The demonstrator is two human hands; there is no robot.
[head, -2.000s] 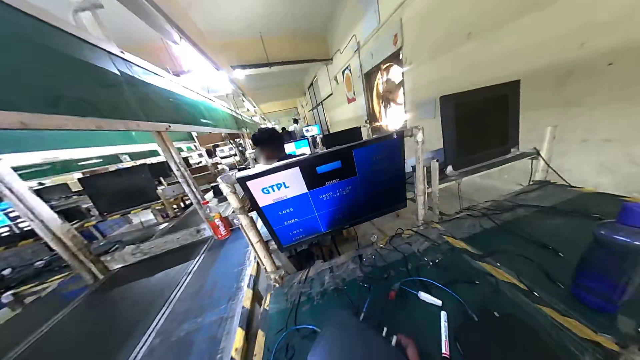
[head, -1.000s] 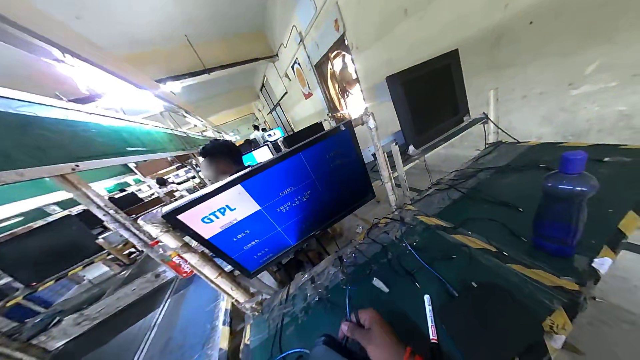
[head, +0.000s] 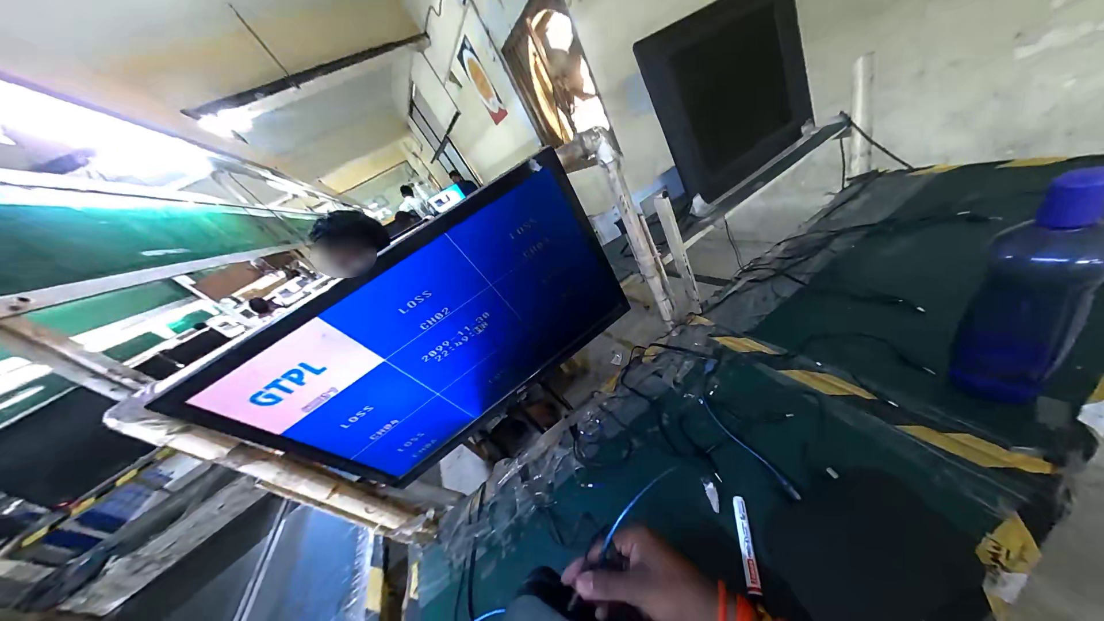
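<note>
My right hand (head: 642, 573), with an orange-red band at the wrist, is low in the view with its fingers closed on a cable end. A blue cable (head: 634, 509) rises from beside the fingers. Just under the fingertips is a dark object (head: 543, 591), partly cut off by the bottom edge; what it is cannot be told. A white marker (head: 744, 539) with a red label lies on the green mat right of the hand. Another blue cable (head: 750, 448) curves over the mat farther off. My left hand is not seen.
A lit monitor (head: 414, 336) with a blue split screen stands behind the bench on a taped frame. A dark monitor (head: 729, 95) is by the wall. A blue bottle (head: 1018, 319) stands at the right. Black cables and yellow-black tape (head: 975, 447) cross the green mat. Another person (head: 345, 241) is beyond the lit monitor.
The view has swung and come nearer the lit monitor. My right hand, blurred and partly cut off two seconds ago, now shows more fully among the cables.
</note>
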